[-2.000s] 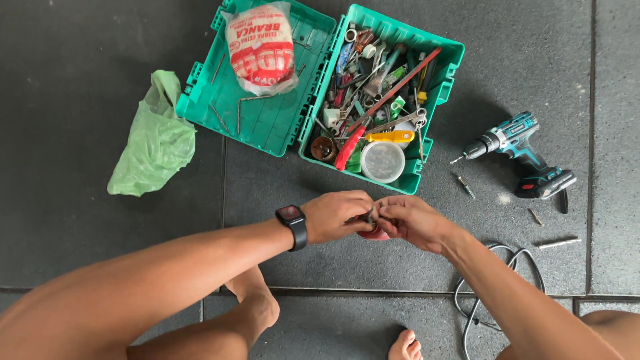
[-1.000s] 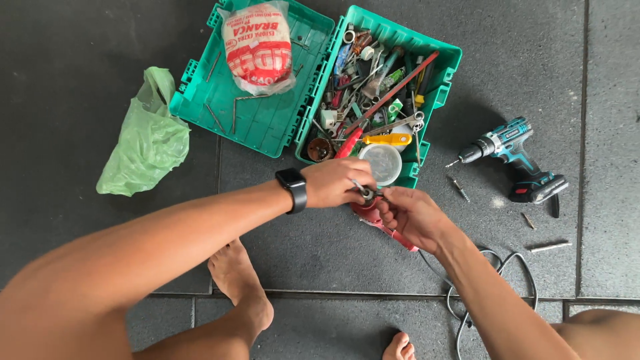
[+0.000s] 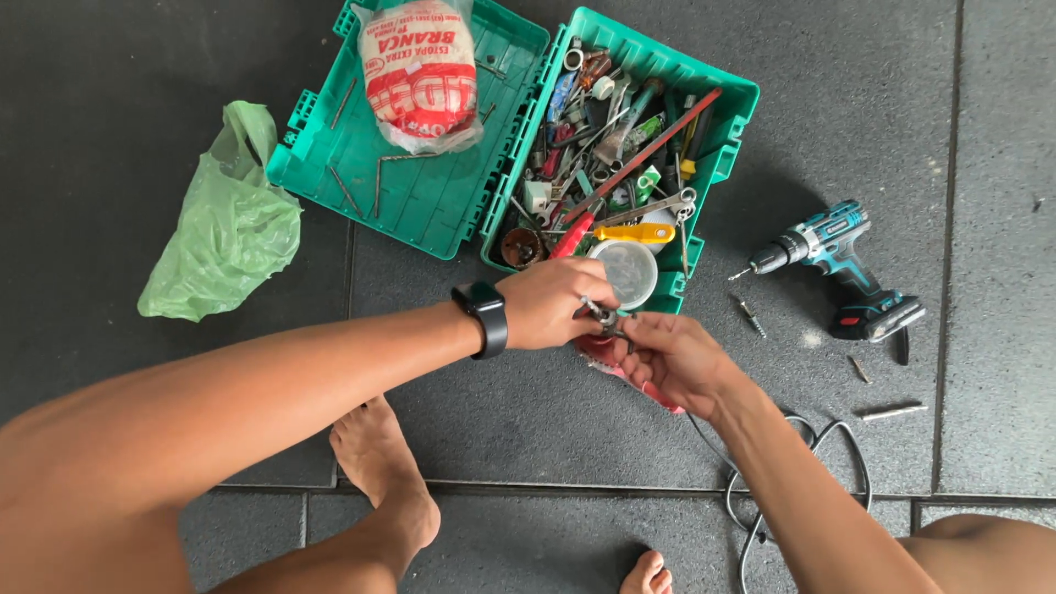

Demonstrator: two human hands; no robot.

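My left hand, with a black watch at its wrist, grips the chuck end of a red corded power tool, probably a drill. The fingers of my right hand pinch a small dark metal piece against the chuck, perhaps a chuck key; its shape is partly hidden. Much of the tool's red body lies behind both hands, and its dark cord runs down under my right forearm. Just above the hands is the round translucent lid or tub in the toolbox.
An open green toolbox holds mixed tools, including a red-handled saw and yellow-handled tool. A bagged white-and-red bundle lies in its lid. A green plastic bag is left; a cordless drill and loose bits are right.
My left hand has turned on the red tool, so its metal chuck shows more than two seconds ago. My right hand stays close beside it.
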